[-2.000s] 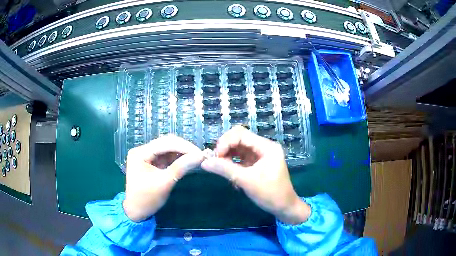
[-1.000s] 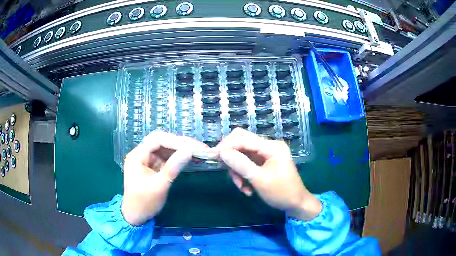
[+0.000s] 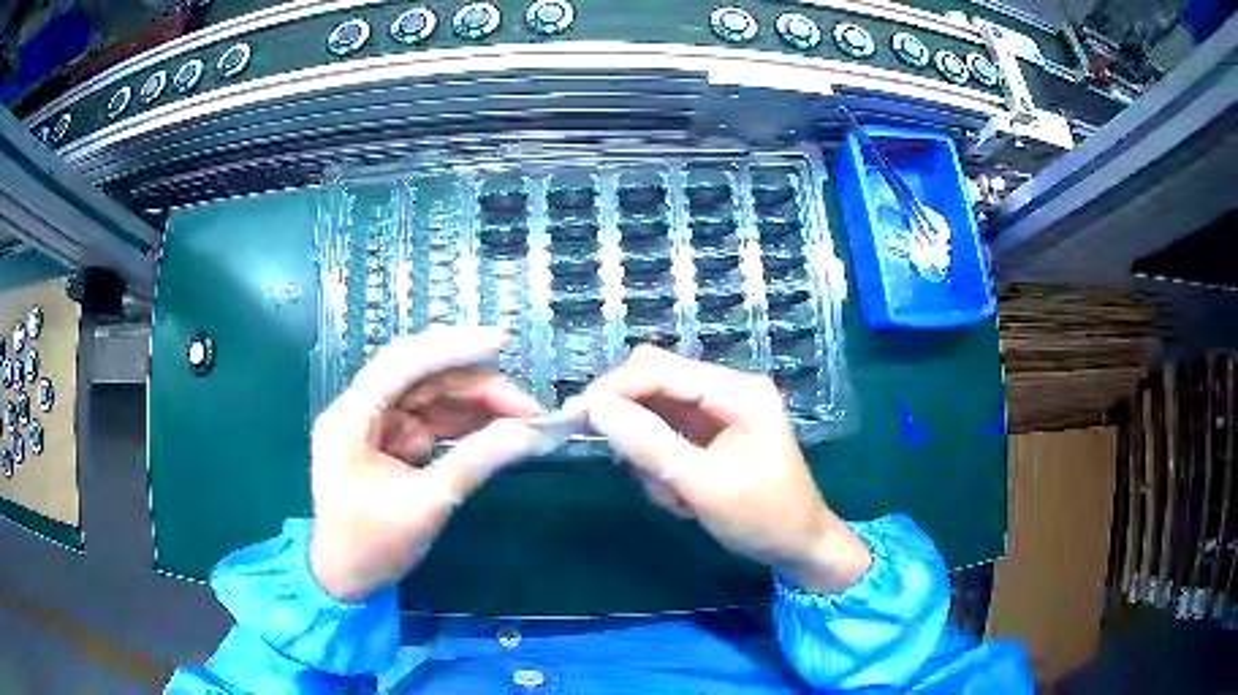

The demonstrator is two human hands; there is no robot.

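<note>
My left hand (image 3: 407, 455) and my right hand (image 3: 720, 455) meet over the front edge of a clear blister tray (image 3: 326, 285). Their thumbs and fingertips pinch a small pale piece (image 3: 559, 424) between them. The fingers hide most of it, and its kind is unclear. The tray holds rows of dark parts (image 3: 646, 238) in its middle and right columns; the two left columns look unfilled. The hands cover part of the tray's front rows.
A blue bin (image 3: 869, 292) with small white pieces (image 3: 923, 251) and a thin stick stands right of the tray. One round part (image 3: 200, 353) lies on the green bench at left. Behind runs a conveyor belt (image 3: 638, 19) with ringed discs. A cardboard sheet (image 3: 61, 448) with discs is at far left.
The discs on the belt have moved to the right. My left hand's index finger has lifted and the hand has shifted slightly left. The hands stay together at the tray's front.
</note>
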